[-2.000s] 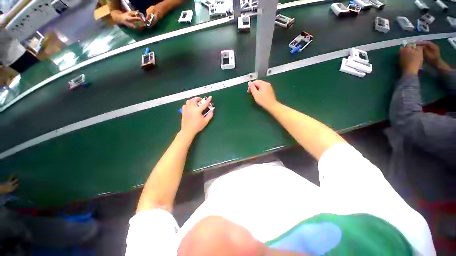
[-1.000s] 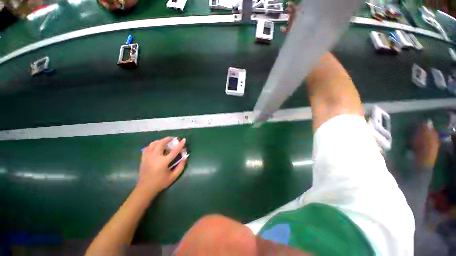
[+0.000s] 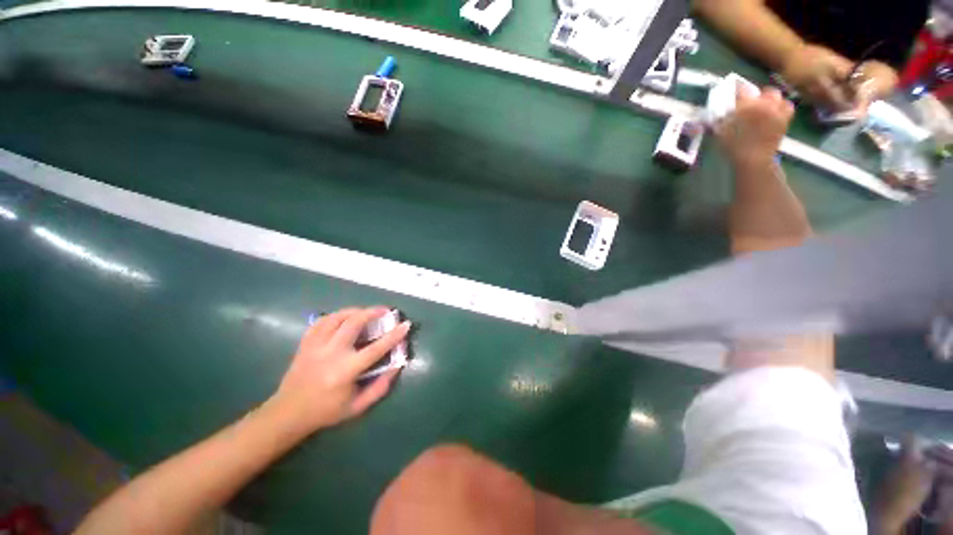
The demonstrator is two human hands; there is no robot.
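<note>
My left hand (image 3: 340, 361) is closed around a half-assembled device unit (image 3: 389, 340) on the green ledge; white edges and a dark inside show between the fingers, and a bit of blue shows beyond the knuckles. My right hand (image 3: 750, 120) reaches across the belt to the far rail and holds a white frame (image 3: 725, 99), partly hidden and blurred. A pile of white frames (image 3: 587, 31) lies on the far ledge to the left of my right hand.
A grey post (image 3: 773, 277) crosses in front of my right forearm. On the green belt lie a white unit (image 3: 590, 235), an open housing (image 3: 376, 101) with a blue cylinder, another at far left (image 3: 167, 49) and one by the rail (image 3: 678, 142). Another person's hands (image 3: 836, 78) work at top right.
My right hand has gone from the near rail, across the belt, to the far side and now holds a white frame. My left hand still holds the unit on the ledge. The view has shifted.
</note>
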